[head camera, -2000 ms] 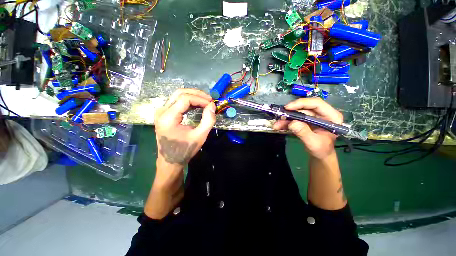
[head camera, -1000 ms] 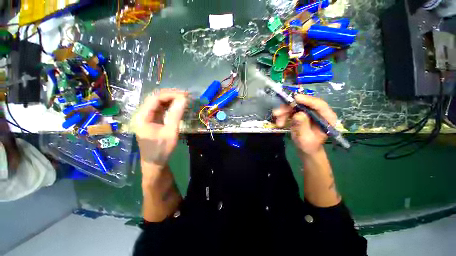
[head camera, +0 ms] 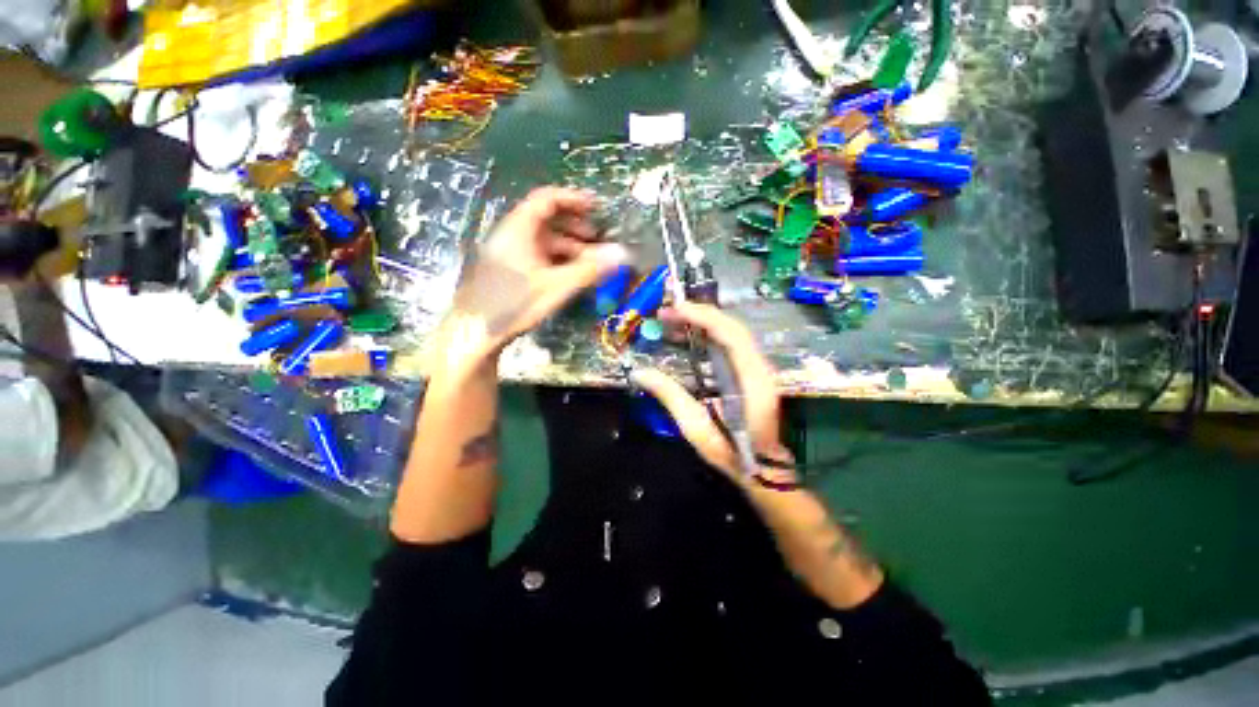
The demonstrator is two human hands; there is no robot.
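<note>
My right hand (head camera: 725, 380) holds the soldering iron (head camera: 690, 269) by its dark handle, with the bright shaft pointing away from me over the bench. My left hand (head camera: 532, 276) is raised left of the small assembly, blurred, fingers partly curled; I see nothing clearly in it. The blue battery cells (head camera: 642, 294) of the small assembly lie near the bench's front edge between my hands, partly covered by my left fingers. Thin red and yellow lead wires (head camera: 621, 329) and a small round blue-ended part (head camera: 652, 330) are beside them.
An assembly pile (head camera: 884, 207) lies right; another (head camera: 297, 276) lies left by clear plastic trays (head camera: 449, 194). Loose orange-red wires (head camera: 476, 86), a white label (head camera: 656, 129) and a cardboard box (head camera: 615, 35) are behind. A soldering station (head camera: 1132, 207) with a solder reel (head camera: 1201, 62) stands right. A person's sleeve (head camera: 97, 463) shows left.
The soldering iron has swung from pointing left to pointing away from me, and my right hand has moved left. My left hand let go of the assembly and lifted away. The view has shifted.
</note>
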